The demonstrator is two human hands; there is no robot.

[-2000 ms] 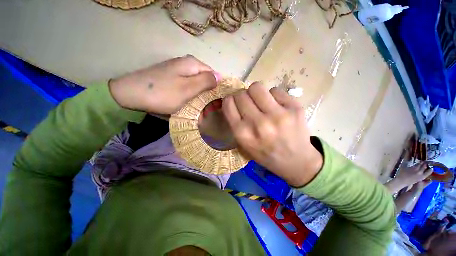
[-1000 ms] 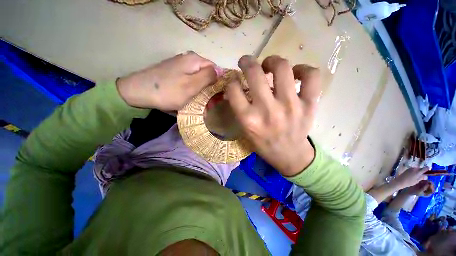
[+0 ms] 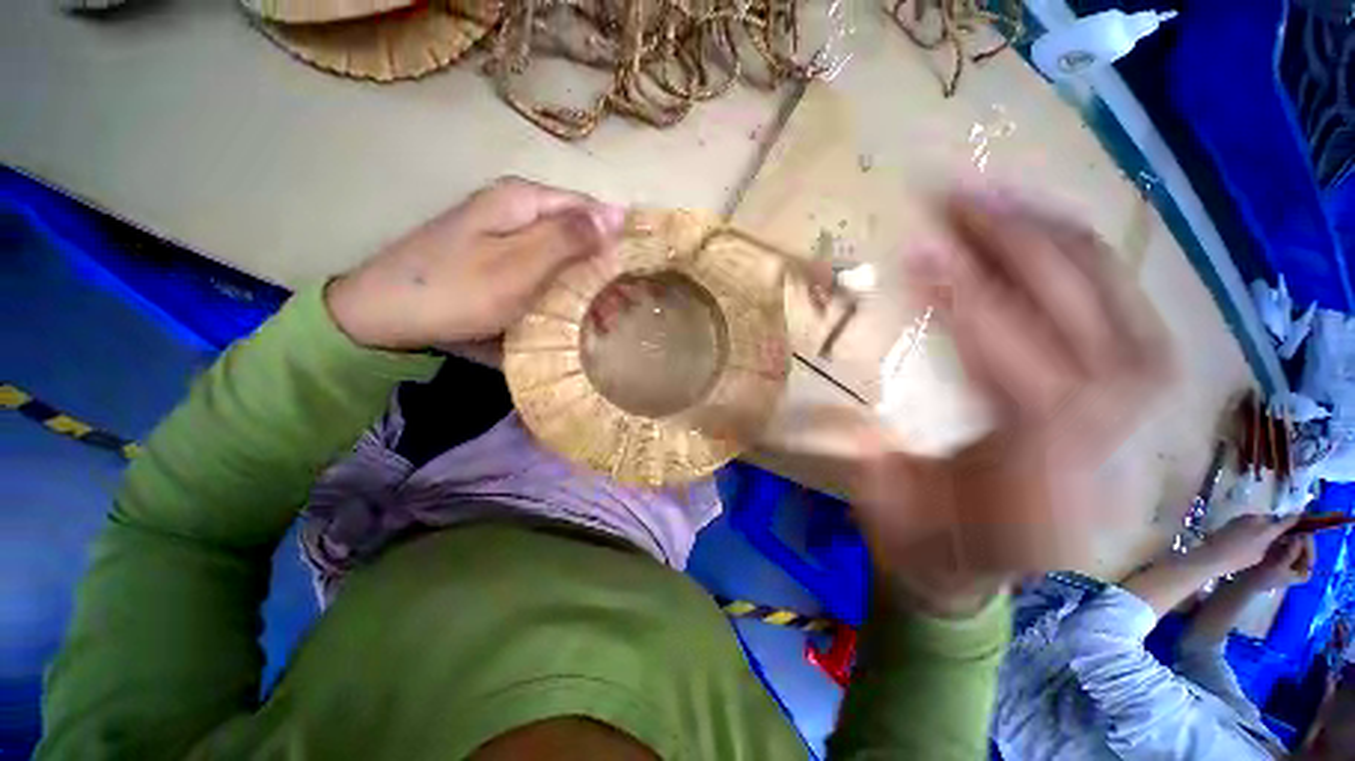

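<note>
My left hand (image 3: 468, 268) grips the upper left edge of a tan woven straw ring (image 3: 557, 379), held above the near edge of the table. Its round centre hole faces me, with some red showing inside at the left. A short brown cord end (image 3: 835, 309) sticks out from the ring's upper right side over the cardboard. My right hand (image 3: 1025, 387) is to the right of the ring, strongly blurred and apart from it. Whether it holds anything cannot be told. A white glue dab (image 3: 858, 277) lies on the cardboard beside the cord end.
Tangled twisted cord (image 3: 639, 67) lies at the far side of the cardboard-covered table (image 3: 342, 164). More straw rings (image 3: 379, 45) are at the top left. A white glue bottle (image 3: 1100, 42) lies at the far right edge. Another person's hands (image 3: 1263, 550) are at the right.
My right hand has left the ring and moved right. The ring's right side and a cord end now show. My left hand keeps its grip. More of the rings at the top left shows.
</note>
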